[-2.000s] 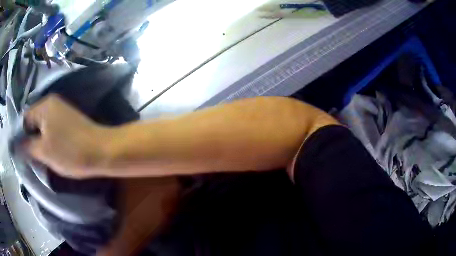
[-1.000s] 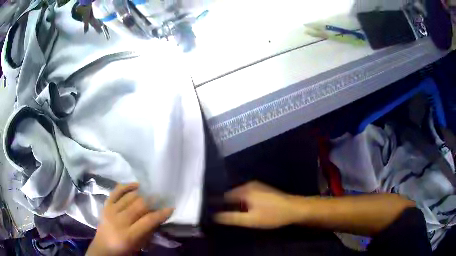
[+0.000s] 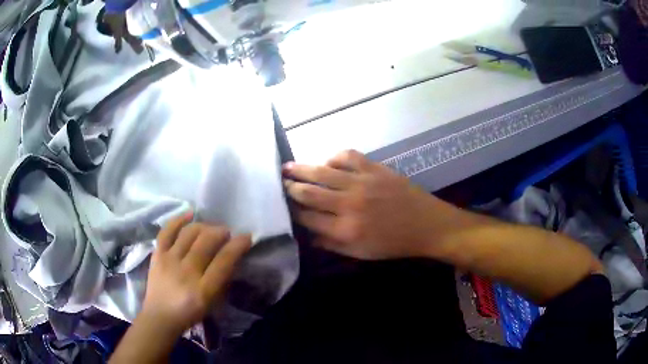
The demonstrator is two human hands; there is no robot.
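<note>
A large light grey panel [image 3: 213, 163] lies on the machine bed, its upper end under the bright lamp at the presser foot area [image 3: 266, 67]. A dark grey strip of fabric [image 3: 281, 135] shows along its right edge. My left hand [image 3: 192, 266] rests on the panel's lower part, fingers bent on the cloth; whether it pinches the cloth is unclear. My right hand [image 3: 348, 202] is at the panel's right edge, fingertips on the dark fabric. The panel's lower end folds over and shows a dark side below my left fingers.
Grey pieces [image 3: 50, 206] are heaped at the left. Yellow-green and blue snips [image 3: 497, 58] and a dark flat rectangle [image 3: 561, 53] lie at the upper right. A ruler edge [image 3: 490, 138] runs along the table front. A blue crate [image 3: 579, 160] with grey pieces stands at the right.
The light panel was spread on the bed between the oldest frame and the middle one. Since then my right hand has moved up along its right edge, and my left hand slightly up.
</note>
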